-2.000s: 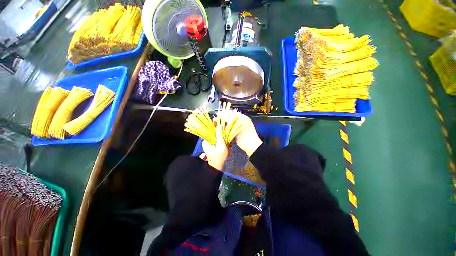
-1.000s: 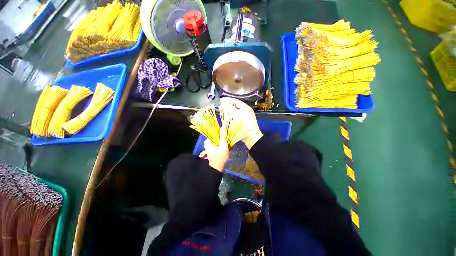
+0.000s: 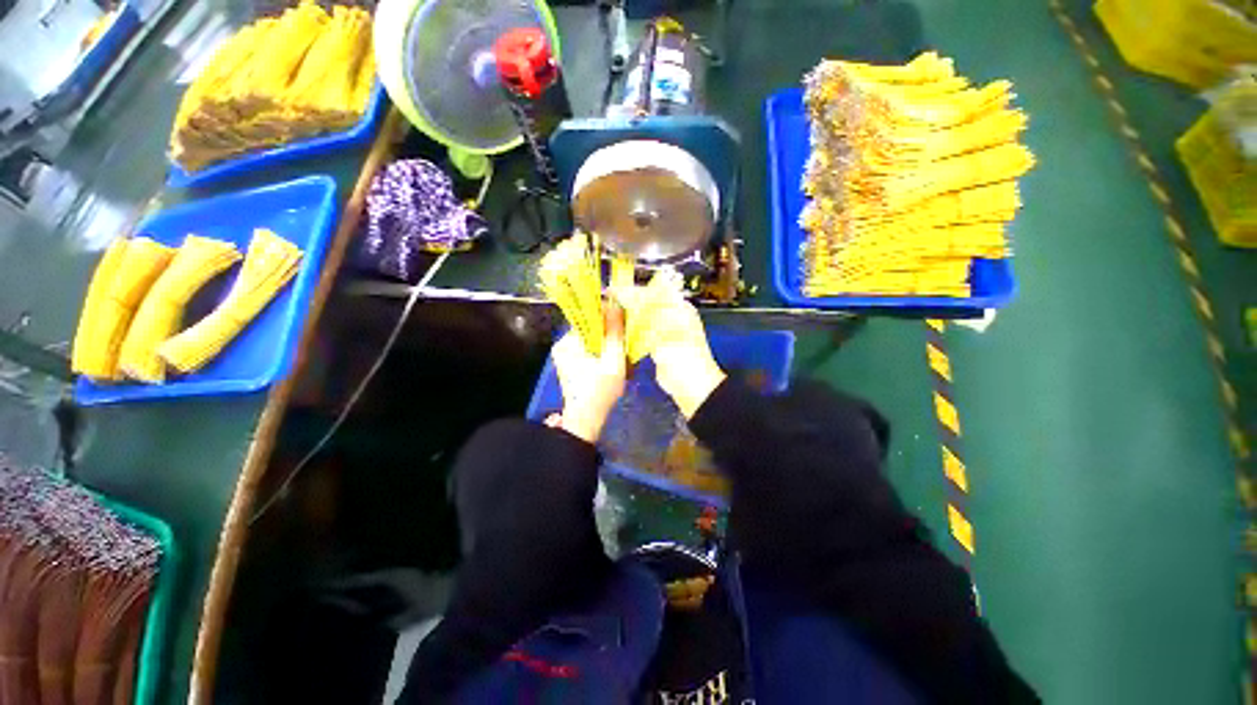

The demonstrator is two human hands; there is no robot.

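A bunch of yellow lead wires (image 3: 580, 292) stands fanned in my hands, pale tips up, just in front of the machine. My left hand (image 3: 590, 382) is closed around the lower part of the bunch. My right hand (image 3: 676, 338) grips the right part of the wires near their upper ends; its fingertips are hard to make out. The teal bench machine (image 3: 642, 207), with its round silver face, stands right behind the wires. A blue scrap tray (image 3: 662, 427), speckled with small bits, lies below my hands.
A blue tray (image 3: 995, 296) at right holds a large yellow wire stack. A left tray (image 3: 297, 262) holds three wire bundles; another stack lies behind. The fan (image 3: 462, 83), patterned cloth (image 3: 414, 214) and scissors (image 3: 527, 221) are left of the machine. Brown wires (image 3: 62, 592) lie lower left.
The wires in my left hand have moved up toward the machine and are bunched narrower. My right hand has dropped slightly and its fingers have shifted. The whole view has shifted a little.
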